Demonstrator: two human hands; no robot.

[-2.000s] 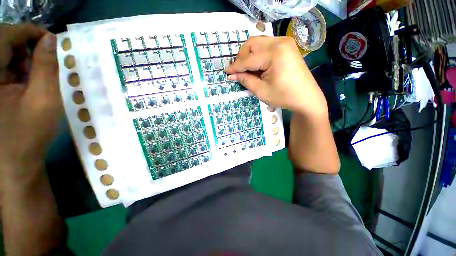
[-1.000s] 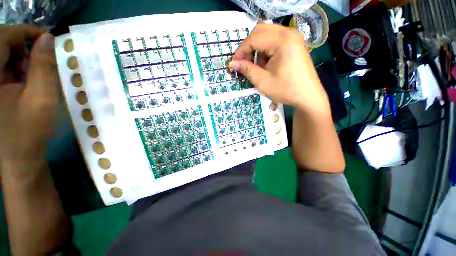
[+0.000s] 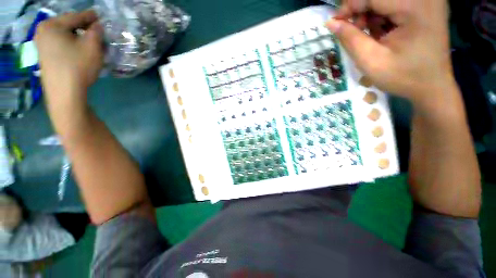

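Note:
The white tray lies in front of me, with tan spots down both short sides. Four circuit board panels lie on it in two rows; the upper ones look more silver, the lower ones greener. My right hand is over the tray's upper right corner, thumb and fingers bent together; whether it holds anything is blurred. My left hand is off the tray, beside the clear bag of metal parts at the upper left, fingers curled; no part shows clearly in it.
Blue and grey items lie at the far left edge. A person's grey sleeve shows at the lower left. A pale thin tool lies on the dark green bench. Dark objects stand at the right edge.
The view has swung left, bringing the bag into fuller view. My left hand has moved from the tray's left side to the bag. My right hand has moved up to the tray's corner.

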